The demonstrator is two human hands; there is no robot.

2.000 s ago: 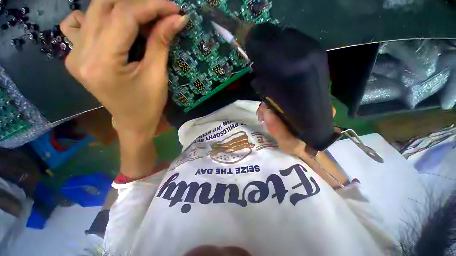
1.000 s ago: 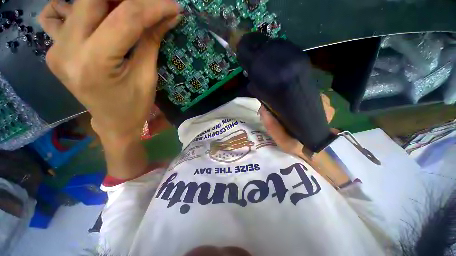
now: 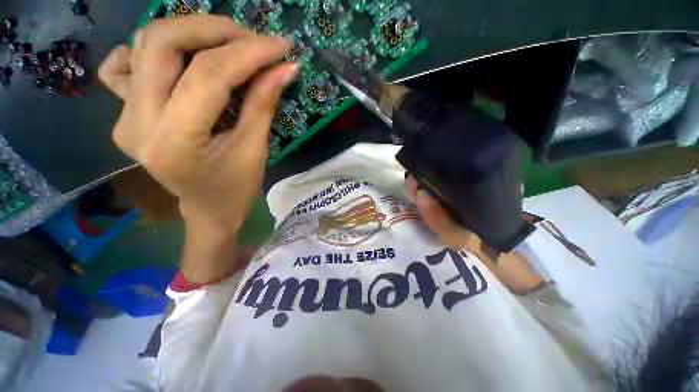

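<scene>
The green PCB panel (image 3: 326, 27) lies on the dark tabletop at the top centre, partly under my left hand. My left hand (image 3: 203, 107) is over the panel's left part, thumb and forefinger nearly together at the boards; a tiny dark piece seems to sit between the fingertips, hard to make out. My right hand (image 3: 452, 226) is wrapped around the black soldering gun (image 3: 464, 157), mostly hidden beneath it. The dark iron tip (image 3: 349, 70) points up and left to the boards near my left fingertips. A thin white feed nozzle (image 3: 366, 101) runs beside it.
Loose dark components (image 3: 57, 65) lie left of my left hand. Bubble wrap (image 3: 27, 187) with another green panel is at the far left edge. A dark tray (image 3: 563, 153) at right holds bubble-wrapped bundles (image 3: 644, 92). Blue bins (image 3: 134, 291) are below the table at left.
The panel has shifted and turned, its lower edge now rising further right. My left hand moved left, then back right. The gun moved left, then back right and slightly down, still in my right hand.
</scene>
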